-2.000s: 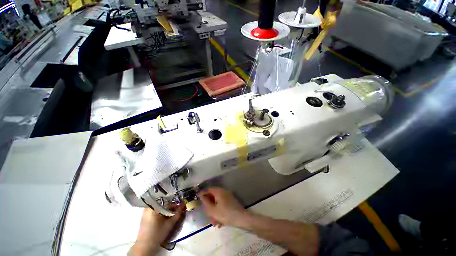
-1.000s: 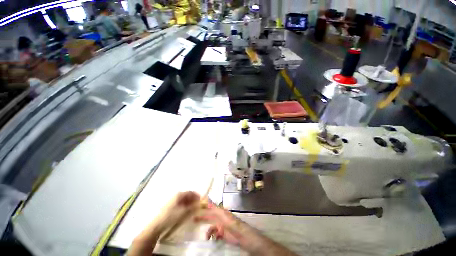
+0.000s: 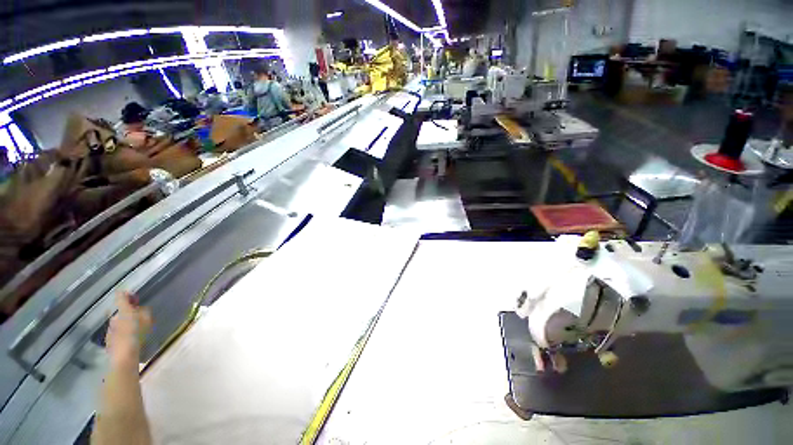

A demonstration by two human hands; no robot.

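Note:
My left hand (image 3: 129, 326) is stretched out at the left, over the metal conveyor beside the pale board; it is blurred, and whether it holds anything cannot be told. My right hand is not in view. A yellow strip (image 3: 335, 391) lies along the board's right edge. Another yellow strip (image 3: 187, 317) curves along the board's left edge. The white sewing machine (image 3: 665, 300) stands at the right, its needle end over the dark bed plate (image 3: 609, 382). A white cloth (image 3: 619, 276) hangs over its head.
The pale board (image 3: 287, 322) lies left of the machine. The metal conveyor (image 3: 252, 200) runs away along the left, with brown goods (image 3: 78, 204) beyond it. A red tray (image 3: 578, 219) and a black thread cone (image 3: 737, 135) are behind the machine. A person (image 3: 268, 96) is far off.
The view has swung left and up. My hands were together at the needle, then in front of the machine; now my left hand is out over the conveyor and my right hand has left the picture.

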